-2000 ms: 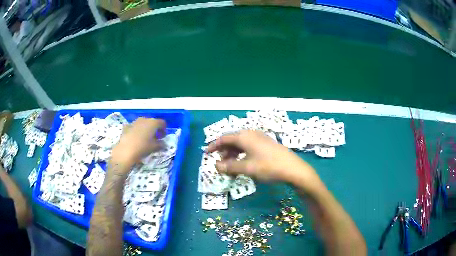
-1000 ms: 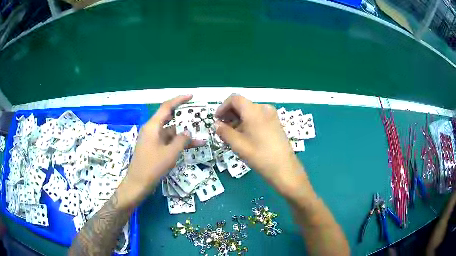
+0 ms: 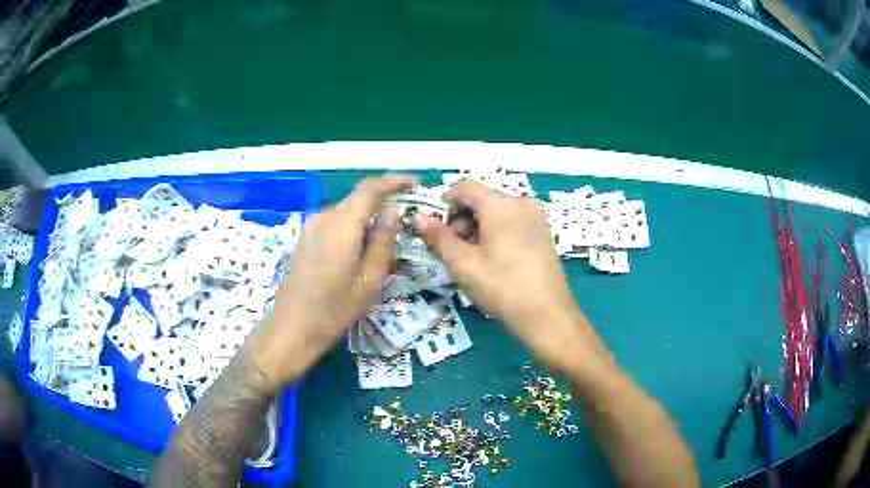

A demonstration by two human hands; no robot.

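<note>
My left hand [image 3: 334,262] and my right hand [image 3: 506,262] meet over the plate pile, fingertips close together. Between them they hold a small stack of white plates [image 3: 416,200], seen nearly edge-on and slightly blurred. My fingers partly hide it. More white plates [image 3: 441,335] lie overlapping below and between my hands. Small gold and silver metal pieces [image 3: 448,440] lie in a loose heap nearer to me. Whether my fingers hold a metal piece cannot be seen.
A blue tray [image 3: 310,191] heaped with white plates is at the left. A row of plates [image 3: 611,221] lies right of my hands. Red strands [image 3: 794,315] and pliers [image 3: 759,405] lie at far right. A white strip [image 3: 382,155] borders the green belt beyond.
My left hand has left the tray and come to the plates beside my right hand. Since a second ago both hands have closed in around the held plates, which are now tilted edge-on. The view has shifted.
</note>
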